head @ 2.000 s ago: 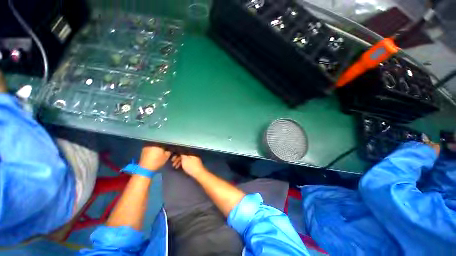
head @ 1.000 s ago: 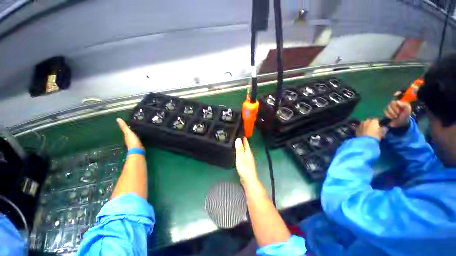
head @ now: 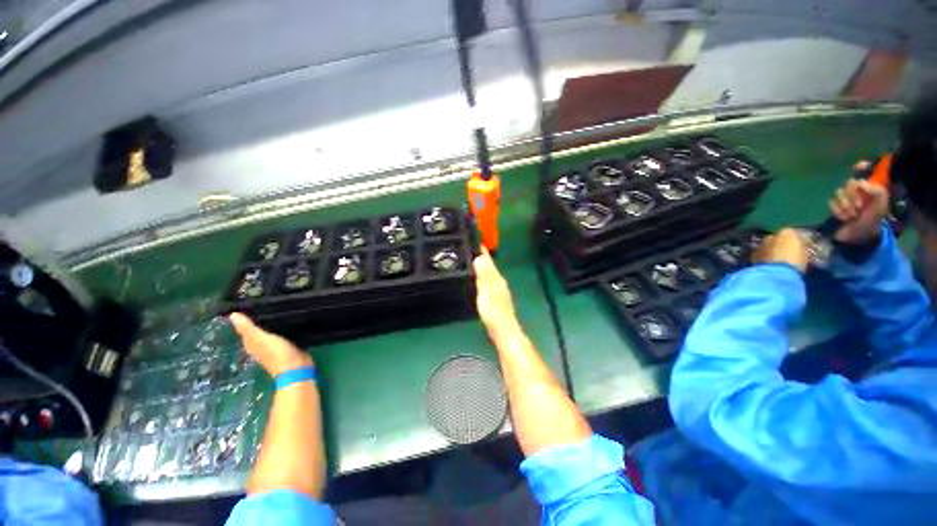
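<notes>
A stacked black foam tray (head: 360,303) lies on the green bench in front of me, with two rows of square pockets holding small silver assemblies (head: 349,269). My left hand (head: 265,347) is at its left front corner, blue band on the wrist. My right hand (head: 491,288) is against its right end, fingers pointing away from me. Both hands press the tray's sides between them. An orange electric screwdriver (head: 484,214) hangs just beyond my right fingertips. A round grey meshed dish (head: 467,399) sits near the bench's front edge, left of my right forearm.
A clear blister tray (head: 180,411) lies at left beside a black box (head: 51,349) with a cable. More black foam trays (head: 658,231) stand at right. A neighbouring person in blue (head: 791,380) works there with another orange screwdriver (head: 881,171). A dark cord hangs down near my right hand.
Both hands came up from my lap to the foam tray. Since the last earlier frame the tray has turned from slanted to nearly parallel with the bench's back edge, and my left hand moved nearer me.
</notes>
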